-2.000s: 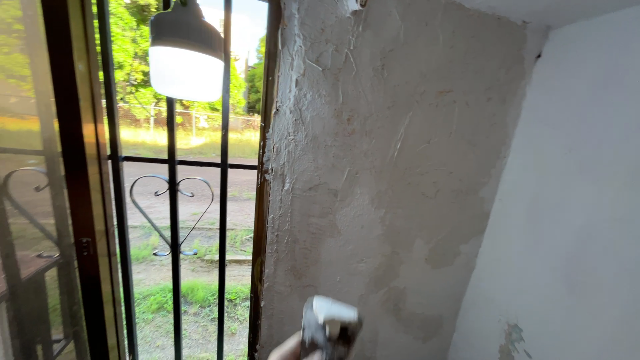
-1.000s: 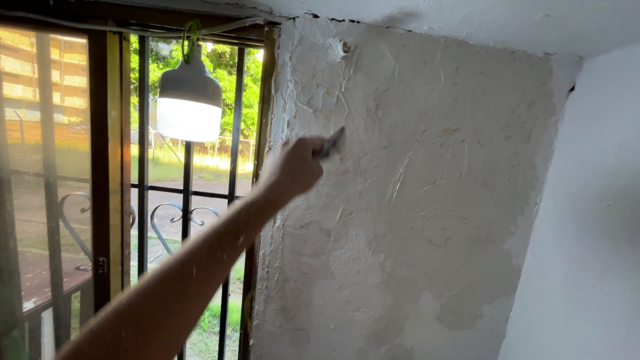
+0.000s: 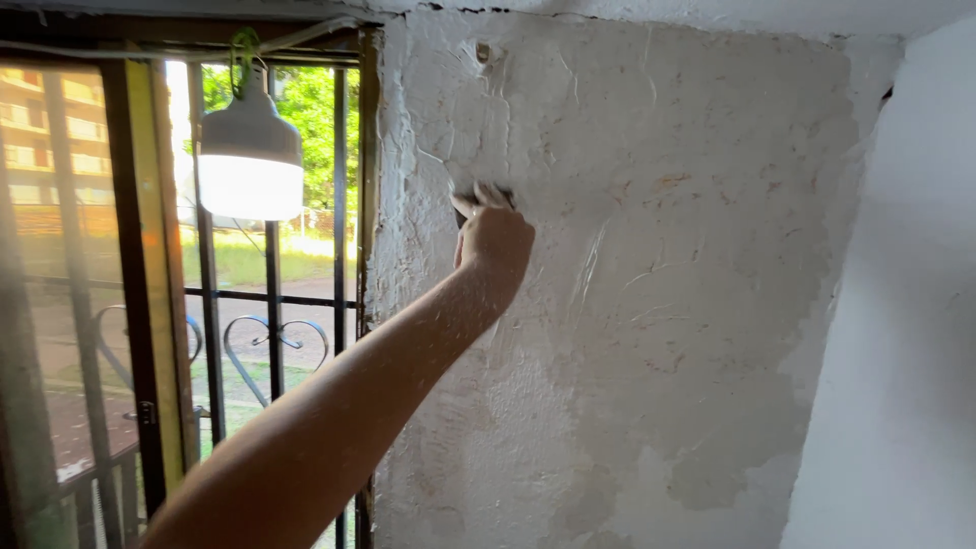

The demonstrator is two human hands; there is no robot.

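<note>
My left hand [image 3: 496,232] is shut on a flat scraper [image 3: 460,206], with its fingers pressed over the tool near the upper left of a rough plastered wall [image 3: 686,267]. The scraper is dark and partly covered by the hand; its edge appears to meet the wall. My bare forearm rises from the bottom left across the window. Patchy grey and white plaster with thin ridges surrounds the hand, and a small hole [image 3: 483,53] shows above it. My right hand is out of view.
A lit bulb lamp [image 3: 251,164] hangs from a cable [image 3: 305,34] left of the hand. Behind it are black window bars [image 3: 273,267] with scrollwork. A brown frame [image 3: 369,168] edges the plaster. The ceiling [image 3: 648,15] lies above, and a white wall [image 3: 907,305] adjoins at right.
My left hand with the scraper has come up from the bottom of the view to the upper wall. Since one second ago the wrist has turned, and the fingers now lie against the wall.
</note>
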